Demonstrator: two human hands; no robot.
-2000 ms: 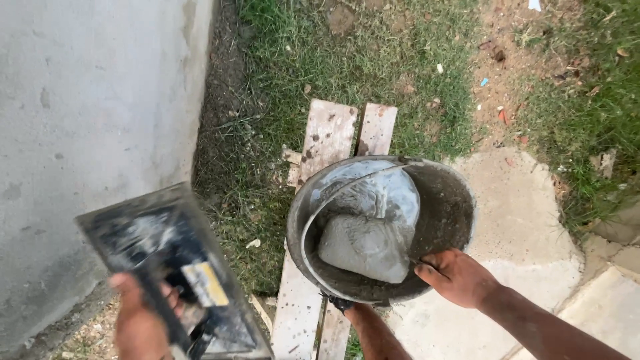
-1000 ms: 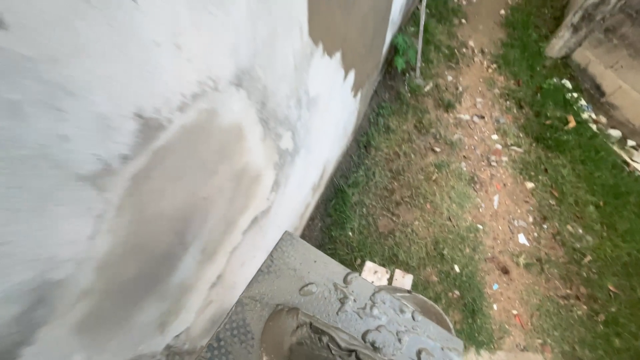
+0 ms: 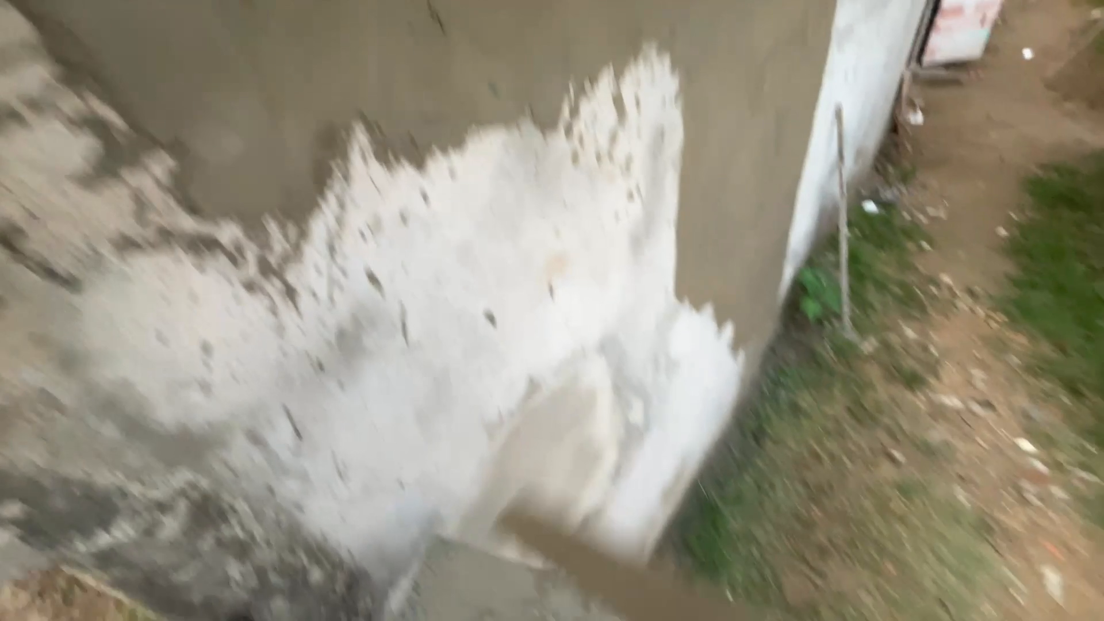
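Fresh grey-brown plaster (image 3: pixel 259 103) covers the upper part of the wall and runs down its right side. Its ragged lower edge meets a bare whitish wall patch (image 3: pixel 483 285) dotted with dark specks. At the bottom edge of the view is part of a flat grey board (image 3: pixel 492 586), apparently the plasterer's float. A blurred brown shape (image 3: pixel 604 561) crosses over its right side; whether it is a tool or mortar I cannot tell. Neither my left hand nor my right hand is visible.
A thin stick (image 3: pixel 843 224) leans near the wall's far foot, beside a small green plant (image 3: pixel 815 293). Grass (image 3: pixel 845 509) and a littered dirt path (image 3: pixel 957 345) run along the right. A whitish panel (image 3: pixel 962 30) stands at the top right.
The view has swung from the bucket up to the wall. Two seconds ago a hand held the float and other hands were at the bucket; the bucket and all hands are out of view now.
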